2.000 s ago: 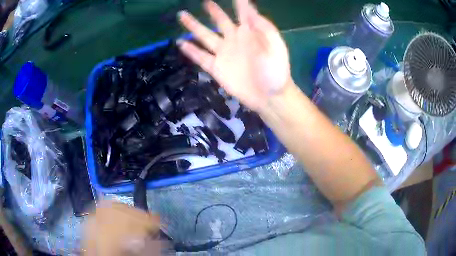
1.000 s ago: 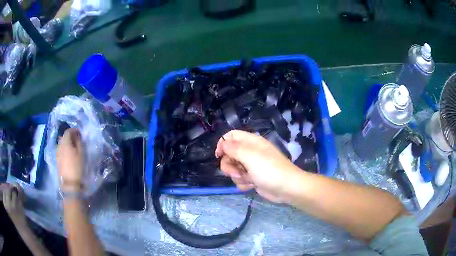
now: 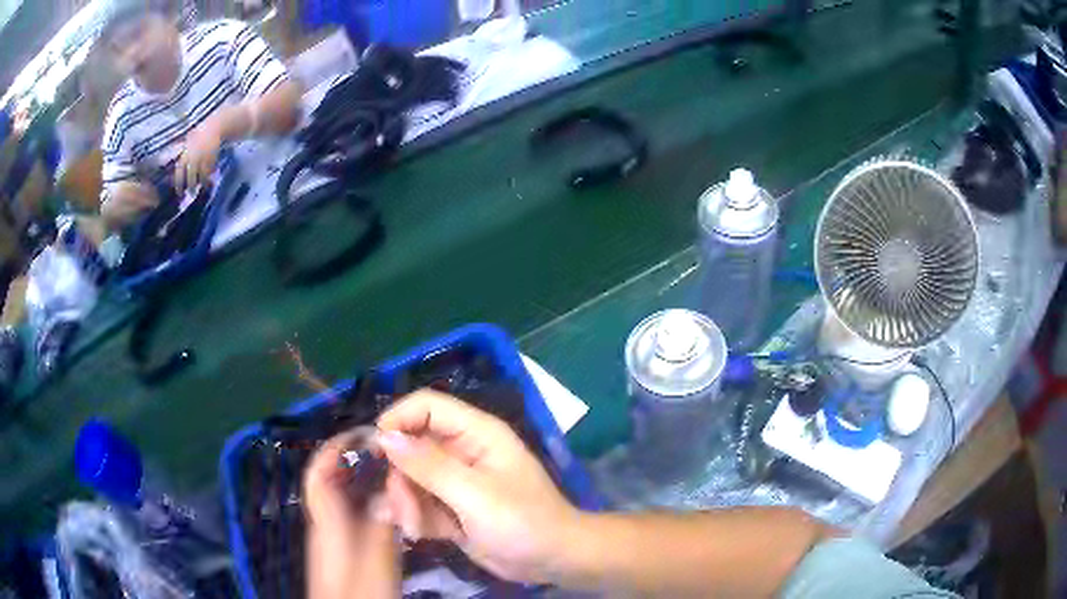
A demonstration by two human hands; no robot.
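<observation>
My right hand (image 3: 474, 486) and my left hand (image 3: 351, 515) meet above the blue bin (image 3: 240, 515). Their fingertips are close together around a small pale piece (image 3: 355, 454), partly hidden by the fingers. My left hand is blurred and cut off by the bottom edge. Black plastic parts (image 3: 445, 365) lie heaped in the bin, mostly behind my hands. A thin reddish wire (image 3: 307, 369) sticks up above the bin's back rim; I cannot tell what it is joined to.
Two aerosol cans (image 3: 679, 392) and a white fan (image 3: 899, 257) stand right of the bin. A blue-capped bottle (image 3: 108, 456) and clear bag (image 3: 100, 544) are at left. Black headbands (image 3: 591, 146) lie on the green belt (image 3: 468, 240). A person (image 3: 193, 105) works across it.
The view has swung up and to the right. My left hand has left the clear bag and joined my right hand over the bin. The black headband at the bin's front is out of view.
</observation>
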